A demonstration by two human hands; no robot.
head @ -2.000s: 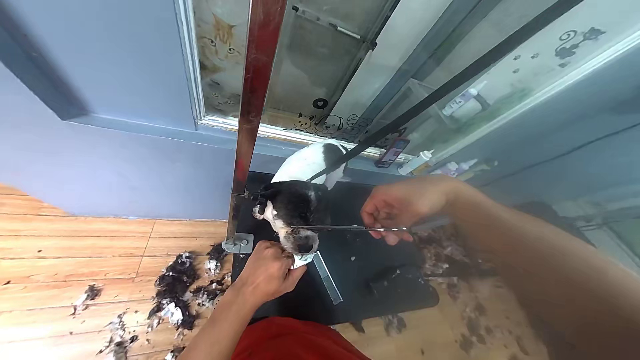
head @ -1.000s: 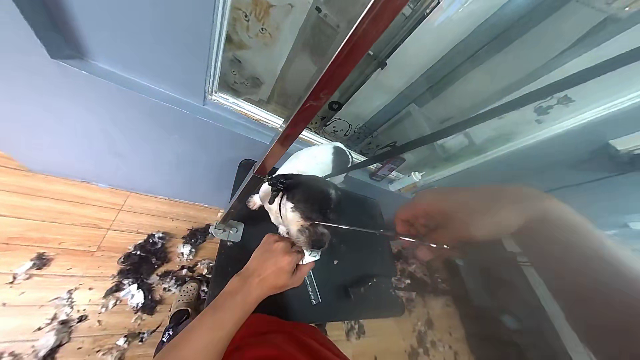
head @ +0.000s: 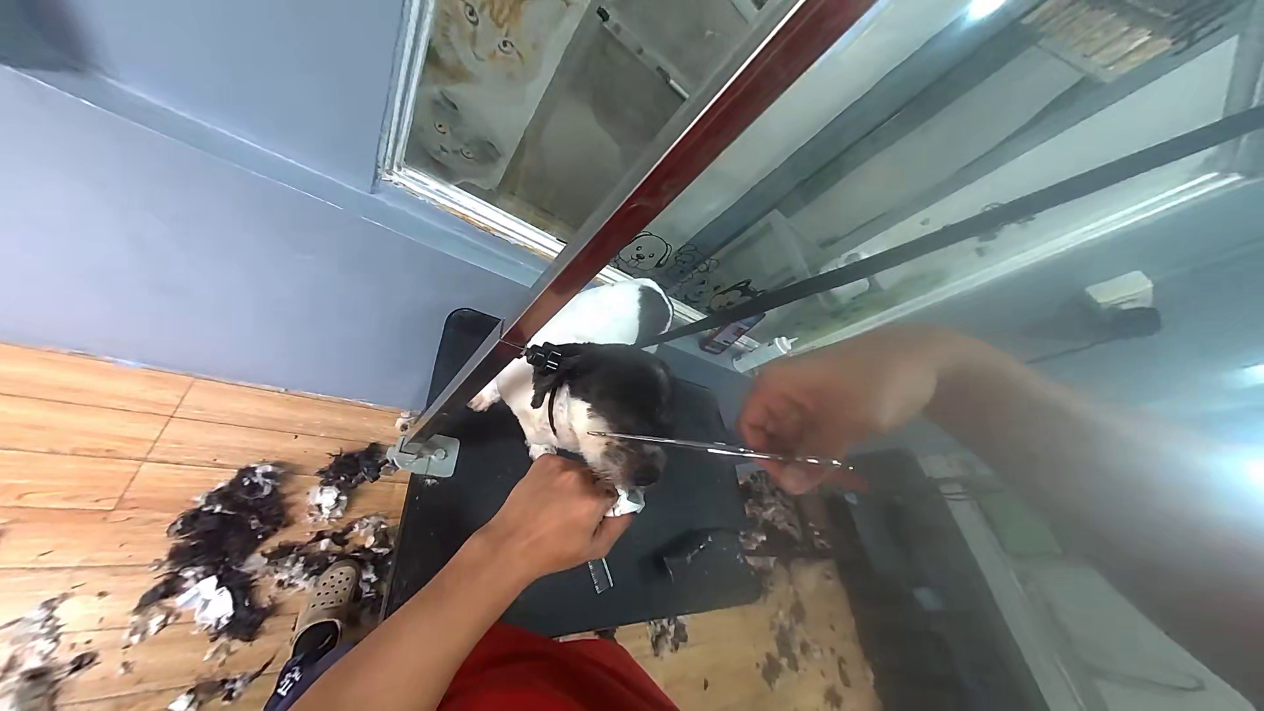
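Note:
A black and white dog (head: 622,390) is on a black grooming table (head: 691,538), its head turned toward me. My left hand (head: 563,513) holds the dog under its muzzle, with a crumpled white tissue (head: 626,502) showing between the fingers and the chin. My right hand (head: 805,420), partly blurred, grips long thin metal shears (head: 691,446) at the right. Their tip lies over the side of the dog's face, beside the eye area. A black strap with a clasp (head: 543,357) runs round the dog's neck. A comb (head: 600,575) lies partly hidden below my left hand.
A red and silver metal post (head: 642,212) slants up from a clamp (head: 427,456) at the table's left edge. A dark bar (head: 889,259) crosses to the right. Bottles (head: 762,354) stand behind the table by the window. Black and white hair clippings (head: 227,533) litter the floor.
The view has shifted. More of the comb is hidden behind my left hand than two seconds ago. The shears stay at the dog's face, in my right hand.

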